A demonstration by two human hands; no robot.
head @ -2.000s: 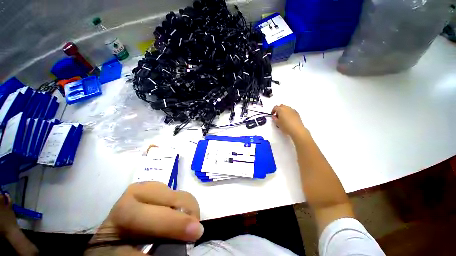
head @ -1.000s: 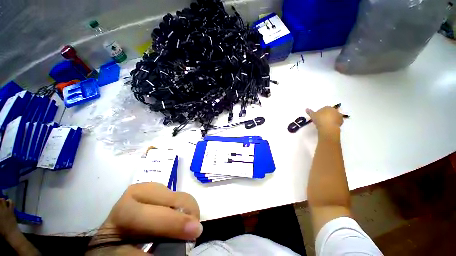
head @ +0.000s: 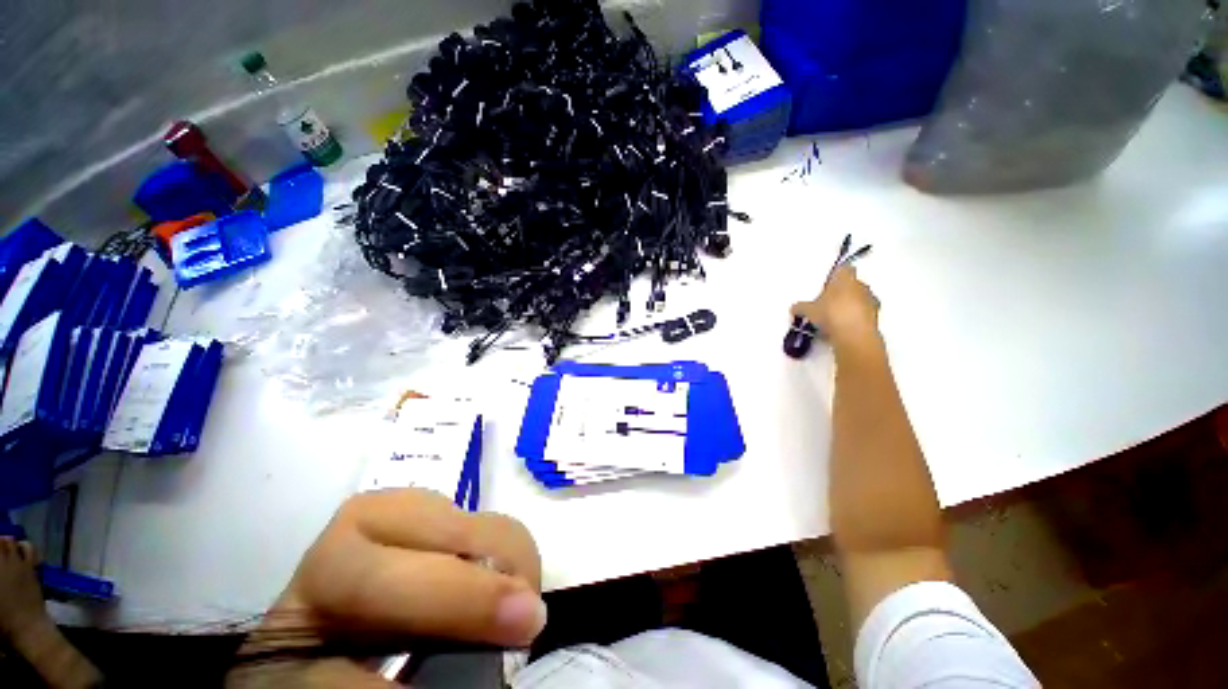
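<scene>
My right hand (head: 848,312) holds a tied black cable (head: 800,335) over the table to the right of the sleeves; its coil shows left of the fingers and its plug ends stick out above. My left hand (head: 418,572) is large and close to the camera at the bottom, its fingers closed on a small dark object (head: 458,669) that is partly cut off by the lower edge. A stack of blue-and-white printed sleeves (head: 622,425) lies at the centre. Another coiled black cable (head: 688,326) lies just above the stack.
A large black cable pile (head: 546,175) is at the back. White cards (head: 424,444) lie left of centre. Blue-and-white packs (head: 162,390) stand at left near another person's hand (head: 19,587). Blue boxes (head: 862,67) and a grey plastic bag (head: 1050,101) stand back right.
My right hand has moved right from beside the pile with a cable, then slightly back left, and the cable has turned more upright. My left hand has stayed in place.
</scene>
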